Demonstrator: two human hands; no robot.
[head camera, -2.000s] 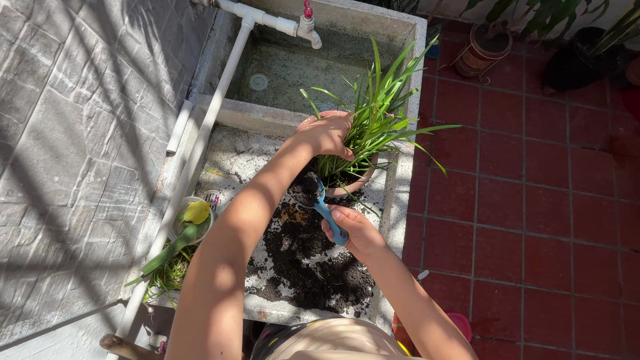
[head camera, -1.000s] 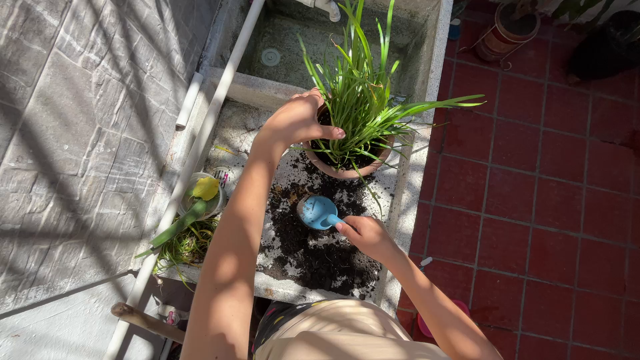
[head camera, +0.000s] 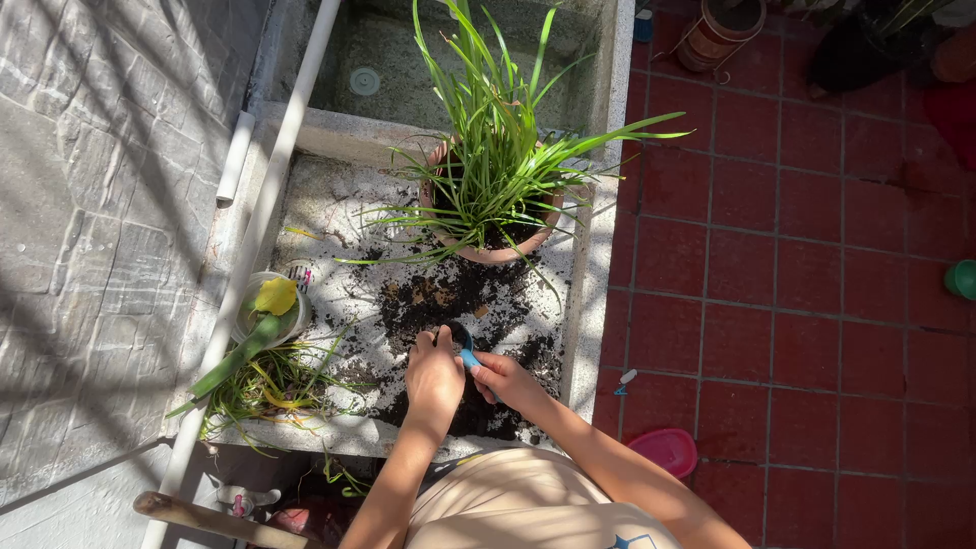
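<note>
A small blue scoop (head camera: 467, 352) with dark soil in it is held by its handle in my right hand (head camera: 505, 380). My left hand (head camera: 436, 375) is at the scoop's left side, its fingertips at the soil; whether they grip anything is hidden. Above both hands, a grassy green plant (head camera: 499, 164) stands in a round terracotta pot (head camera: 496, 254) on the concrete washbasin's slab. Dark loose soil (head camera: 473, 293) is scattered between the pot and my hands, and around them.
Left of the soil is a clear plastic cup (head camera: 303, 316) with a thick green leaf and a yellow piece, beside pulled grass blades (head camera: 282, 385). A white pipe (head camera: 267, 179) runs along the left edge. A water basin (head camera: 396, 84) lies beyond the slab, red floor tiles (head camera: 732, 335) to the right.
My left hand has left the plant and come down to the scoop. The scoop, still in my right hand, has moved toward my body.
</note>
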